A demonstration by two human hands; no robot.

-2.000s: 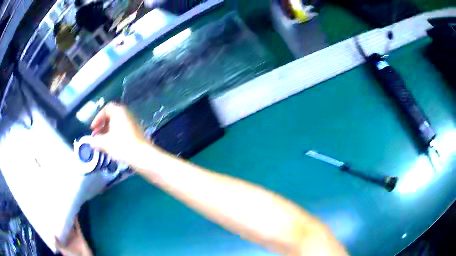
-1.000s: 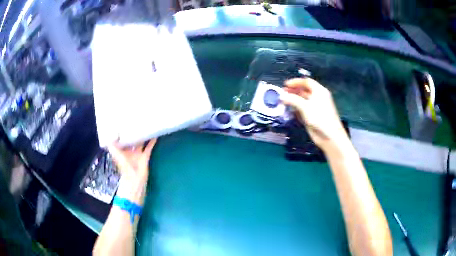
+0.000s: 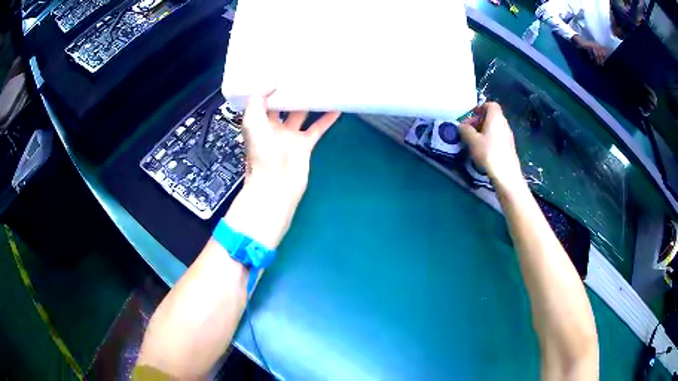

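A white foam tray (image 3: 349, 56) is held up at the top middle, its top cut off by the picture's edge. My left hand (image 3: 279, 141) grips its lower left edge and wears a blue wrist strap (image 3: 244, 244). My right hand (image 3: 491, 141) is right of the tray, its fingers closed at the edge of a cooling fan (image 3: 447, 138) with a dark round centre. More fans (image 3: 420, 132) lie beside it on the ribbed rail, partly hidden by my hand and the tray.
A device chassis with mainboard (image 3: 197, 160) lies on a black foam pad (image 3: 126, 149) at left; more boards (image 3: 111, 37) are at upper left. A clear blister tray (image 3: 572, 149) and a screw tray (image 3: 561, 231) are at right. A person (image 3: 587, 30) is at upper right.
The view has swung left, bringing the mainboards into sight. The foam tray is now nearer my right hand. My right hand has lowered its fan to the group at the rail.
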